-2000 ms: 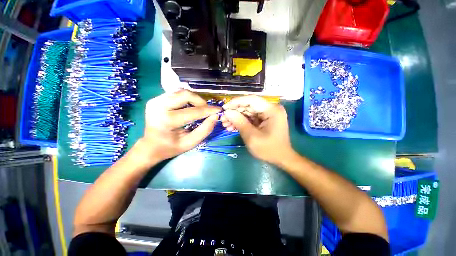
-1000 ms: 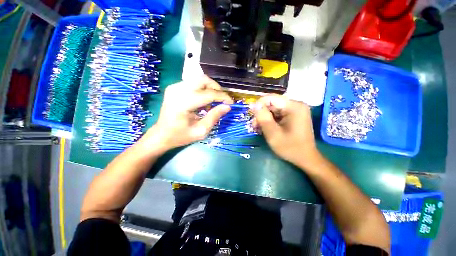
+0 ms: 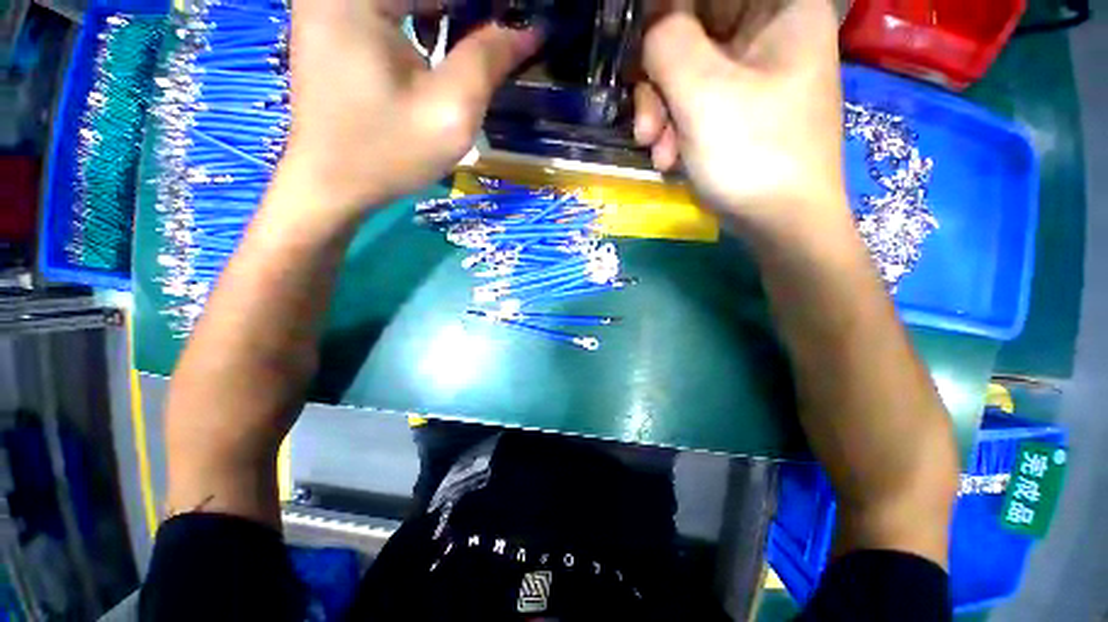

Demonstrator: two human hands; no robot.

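Note:
My left hand (image 3: 395, 103) is at the left front of the dark press (image 3: 571, 116), its thumb stretched over the die area. My right hand (image 3: 747, 103) is at the press's right front with curled fingers. Both hands are cut off by the top edge. I cannot tell whether either holds a wire or terminal. A loose pile of finished blue leads (image 3: 535, 249) with silver ends lies on the green bench below the press, partly over the yellow strip (image 3: 662, 209).
A stack of blue wires (image 3: 225, 134) and a bin of green wires (image 3: 119, 152) are at left. The blue terminal tray (image 3: 972, 231) is at right, partly behind my right arm, with a red bin (image 3: 942, 30) behind it. A finished-goods bin (image 3: 996, 565) is lower right.
Both hands have moved forward from above the lead pile to the press and are farther apart. The pile and yellow strip are now uncovered. The view has shifted.

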